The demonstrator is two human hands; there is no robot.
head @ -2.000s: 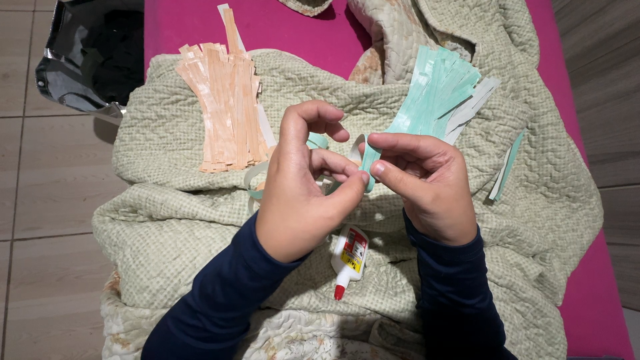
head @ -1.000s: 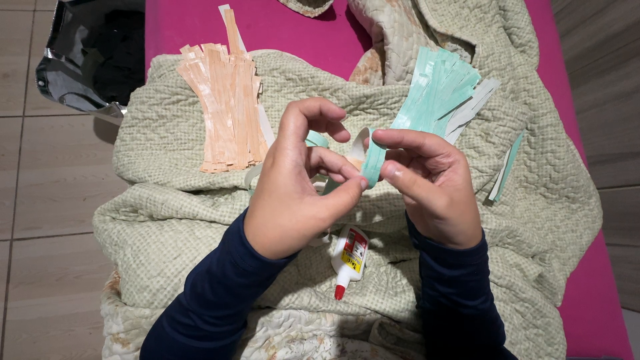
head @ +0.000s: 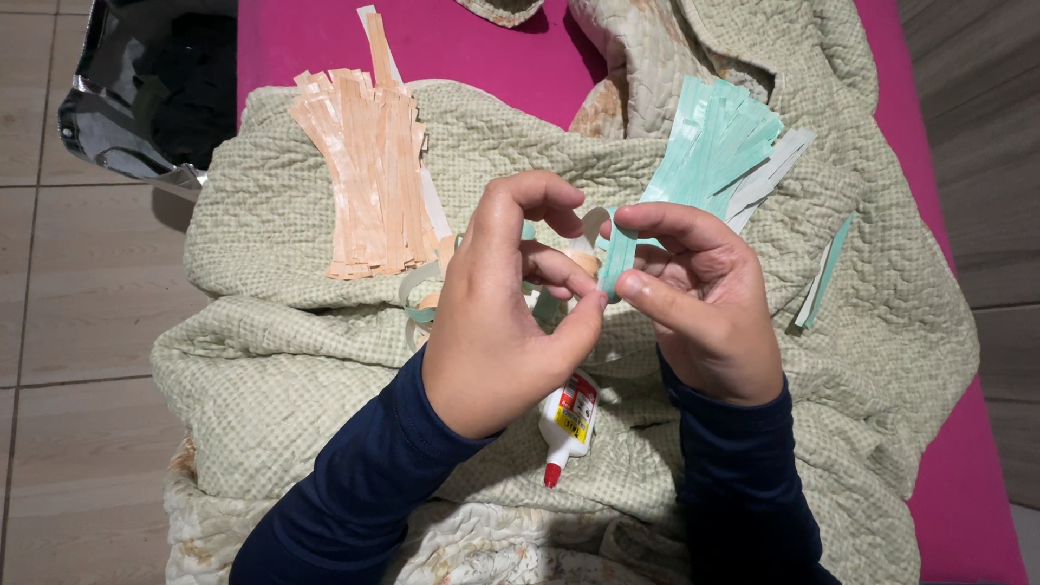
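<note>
Between my hands is a teal paper strip (head: 619, 256) curved into a loop. My left hand (head: 520, 309) pinches its lower end between thumb and a finger, the index finger arched above. Thumb and fingers of my right hand (head: 703, 301) hold its right side. Behind my left hand, a chain of peach and teal paper loops (head: 418, 296) is partly hidden. A white glue bottle with a red cap (head: 571, 418) lies below the hands. A bundle of peach paper strips (head: 366, 175) lies at upper left, a bundle of teal strips (head: 711, 150) at upper right.
A few loose strips (head: 827, 272) lie at the right on the pale green quilt (head: 268, 374). Under it is a magenta surface (head: 309, 41). A black and silver bag (head: 122, 134) stands open on the tiled floor at the upper left.
The teal strip between my hands has turned, and more of its broad face now shows. Both hands have stayed in about the same place.
</note>
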